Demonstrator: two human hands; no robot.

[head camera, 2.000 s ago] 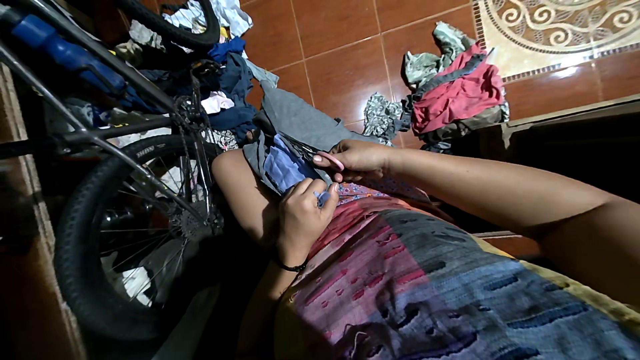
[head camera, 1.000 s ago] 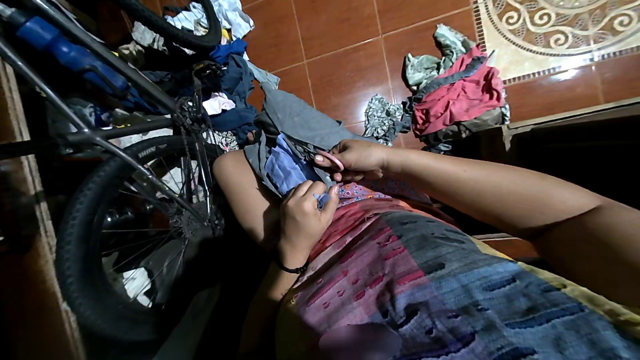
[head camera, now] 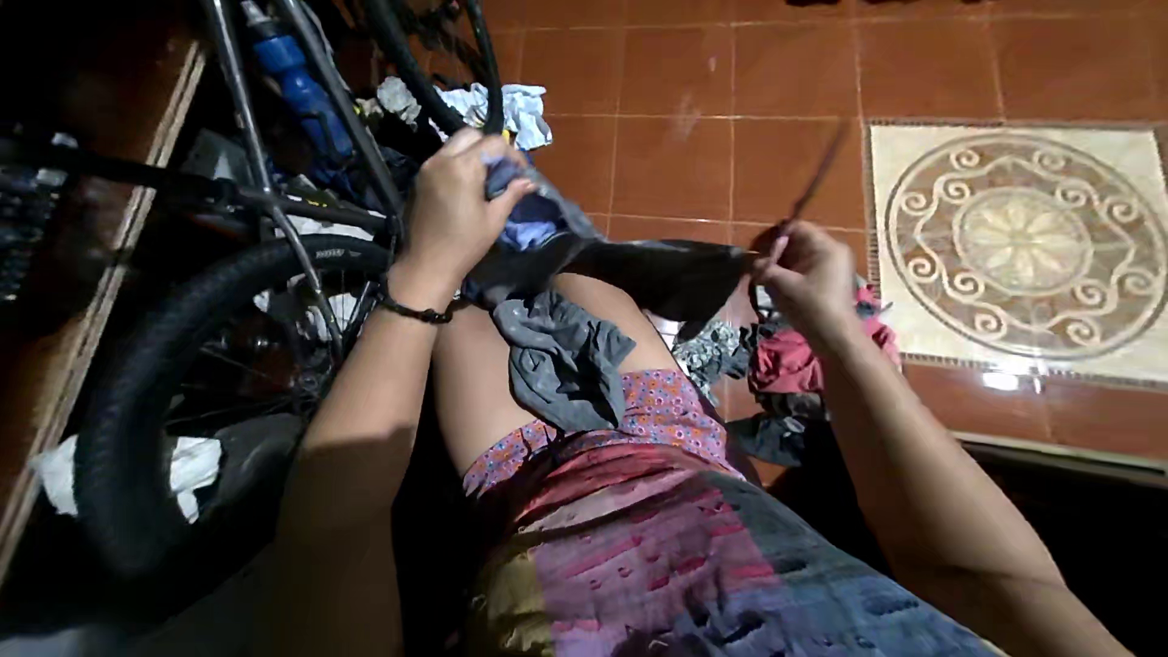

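My left hand, with a dark band on its wrist, grips one end of a dark grey cloth that has a blue inner part. The cloth is stretched above my knees toward my right hand, whose fingers are closed at its other end. A thin dark strip, blurred, rises from the right fingers; whether it is cloth or a tool I cannot tell. A crumpled grey cloth lies on my lap over patterned shorts.
A bicycle's rear tire and frame stand at the left, with a blue bottle. White cloths lie beyond. At the right, a red cloth lies on the floor near a decorative tile panel.
My hands have moved apart from close together over my lap, drawing the dark cloth between them. The pink-handled tool seen earlier in my right hand cannot be made out now. The view has shifted.
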